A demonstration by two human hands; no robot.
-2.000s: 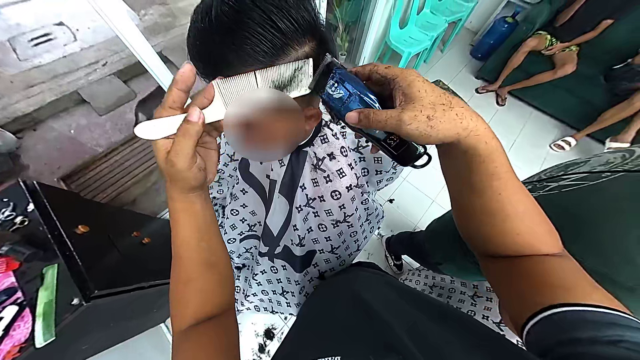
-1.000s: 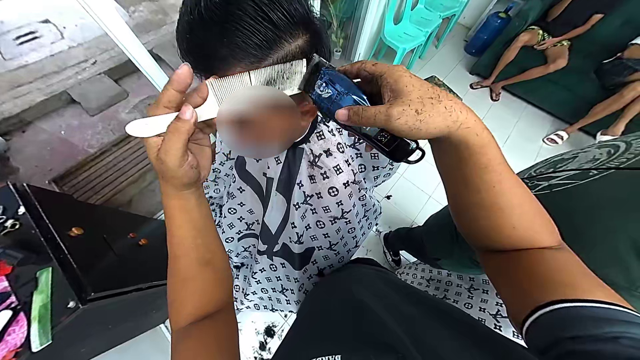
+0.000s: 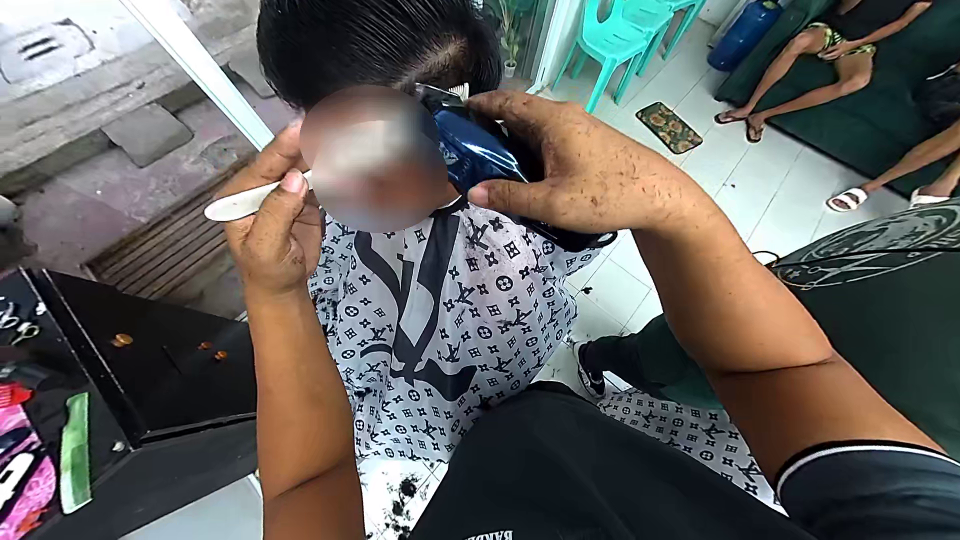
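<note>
A seated person with dark, combed hair (image 3: 367, 45) wears a white patterned barber's cape (image 3: 495, 300) bearing cut hair. My left hand (image 3: 274, 214) grips the white handle of a comb (image 3: 244, 202) beside the person's face; the blurred patch hides most of the comb's teeth. In my right hand (image 3: 577, 161) is a blue hair clipper (image 3: 476, 154), its blade end at the side of the head near the temple. Bits of cut hair cling to my right hand.
A black cabinet (image 3: 172, 352) at left carries scissors (image 3: 19, 326) and a green comb (image 3: 75, 454). Turquoise plastic chairs (image 3: 611, 34), a blue gas cylinder (image 3: 744, 34) and a green sofa (image 3: 892, 82) with two seated people are behind. A floor mat (image 3: 669, 127) lies on white tiles.
The comb was laid flat against the hair above the face with the clipper at its end; now it sits lower, and the clipper is turned more upright beside the temple.
</note>
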